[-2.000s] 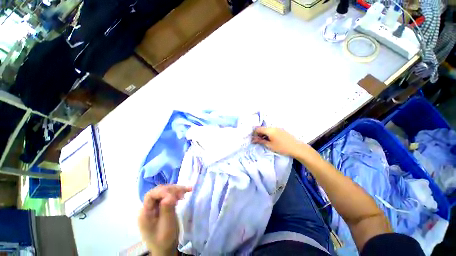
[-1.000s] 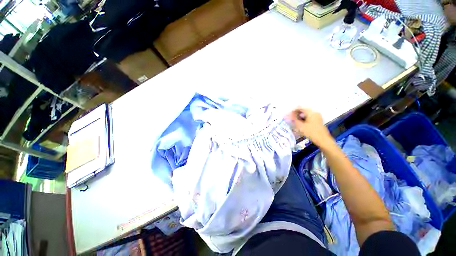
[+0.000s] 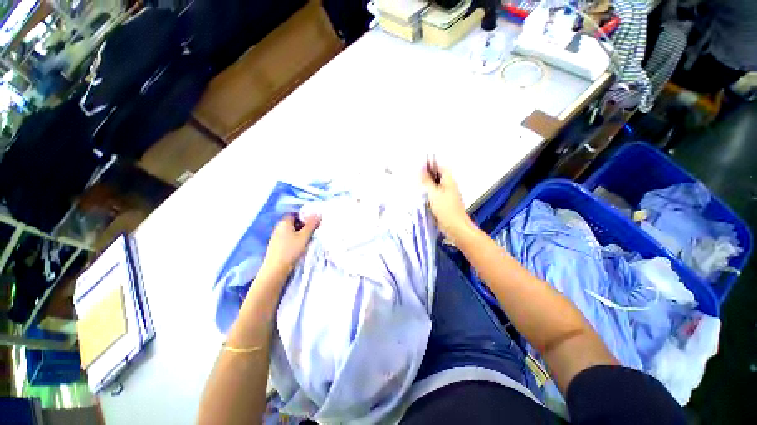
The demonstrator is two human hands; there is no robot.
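A pale blue-white garment [image 3: 357,332] with fine gathers hangs from the table's near edge over my lap. A smooth, stronger blue part [image 3: 257,249] of it lies at its left. My left hand [image 3: 292,236] pinches the garment at the upper left of the gathers. My right hand [image 3: 440,195] is at the garment's upper right edge, fingers closed around a small dark tool whose tip points up; most of it is hidden by the fingers. The bright cloth around the seam is washed out.
Two blue bins [image 3: 705,286] with crumpled garments [image 3: 573,257] stand at right. A clipboard [image 3: 112,311] lies at left on the white table [image 3: 349,116]. A tape roll [image 3: 523,73], spray bottle [image 3: 488,50] and power strip [image 3: 564,41] are at the far right. Cardboard boxes [image 3: 266,70] stand behind.
My left hand, out of view one second ago, is back on the garment. My right hand has moved left in the picture, and the whole view has shifted.
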